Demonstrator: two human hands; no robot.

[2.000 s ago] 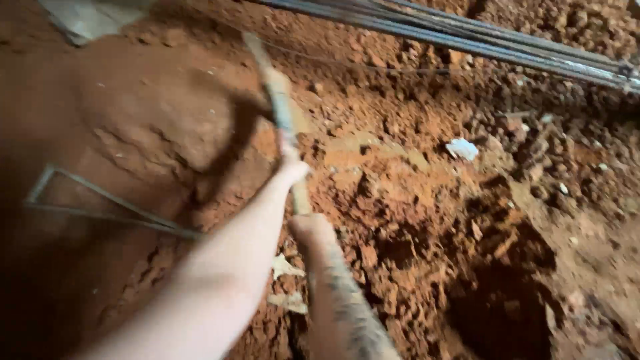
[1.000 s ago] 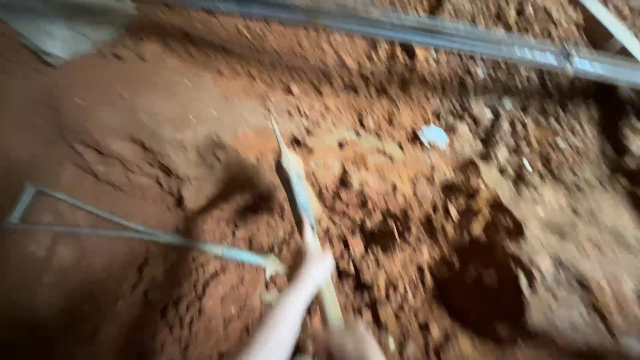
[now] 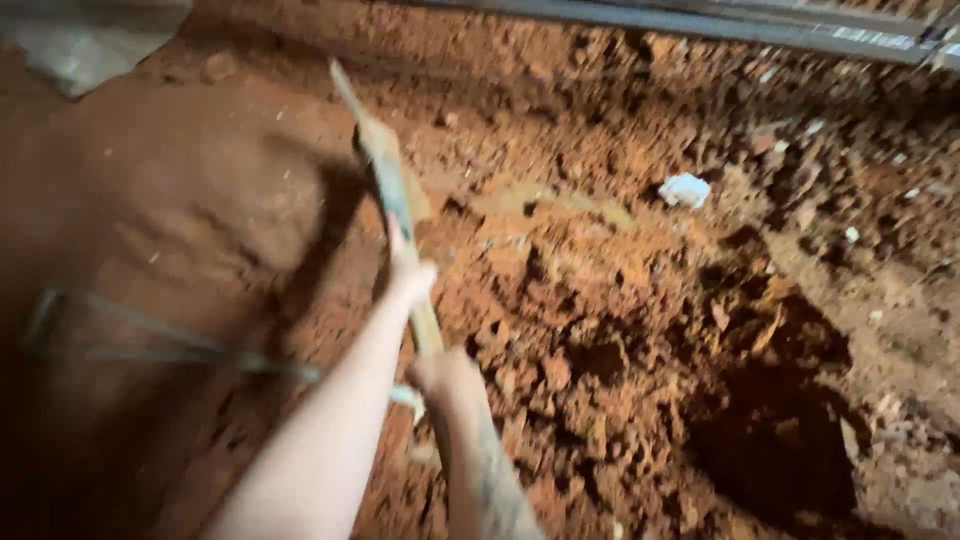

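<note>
A long-handled digging tool (image 3: 390, 180) slants up and left across the middle of the view, over loose reddish soil (image 3: 555, 315). Its narrow far end is blurred, so the exact kind cannot be told. My left hand (image 3: 412, 281) grips the handle around its middle. Lower down, my right hand (image 3: 450, 371) is closed around the same wooden shaft, with the marked forearm below it. Smooth brown earth lies left of the tool, and broken clods lie to its right.
A thin triangular frame with a shaft (image 3: 165, 330) lies at the left, partly behind my left forearm. Long metal bars (image 3: 675, 22) cross the top. A pale sheet (image 3: 97, 45) is at the upper left, a whitish lump (image 3: 684, 191) on the soil, and a dark hollow (image 3: 765, 435) at lower right.
Both hands have stayed on the handle while the tool has moved. The view has shifted somewhat between frames.
</note>
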